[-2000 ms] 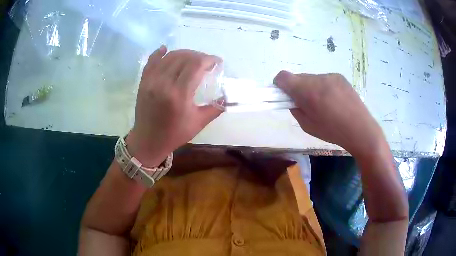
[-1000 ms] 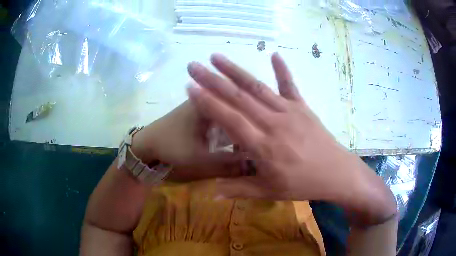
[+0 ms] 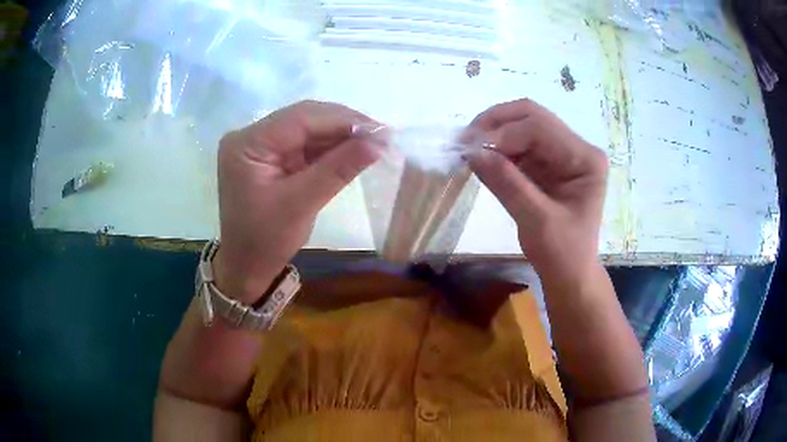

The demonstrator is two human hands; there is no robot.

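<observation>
A small clear bag [image 3: 423, 207] with upright pale sticks showing through hangs between my hands at the table's front edge. My left hand [image 3: 289, 177] pinches its top left corner between thumb and finger. My right hand [image 3: 544, 177] pinches its top right corner the same way. The bag's top edge is bright and blurred, so I cannot tell whether it is closed. More white sticks [image 3: 410, 26] lie side by side in rows at the far side of the table.
Large crinkled clear plastic [image 3: 185, 60] covers the table's far left. A small dark-tipped, yellowish cutter [image 3: 86, 179] lies near the left edge. More clear plastic [image 3: 643, 22] is at the far right. Below the table at right, a blue-edged bin [image 3: 749, 332] holds shiny packs [image 3: 695, 319].
The sticks that were level between my hands now stand upright in the bag. My right hand, spread open over my left one second ago, now pinches the bag's top. Both hands have moved apart.
</observation>
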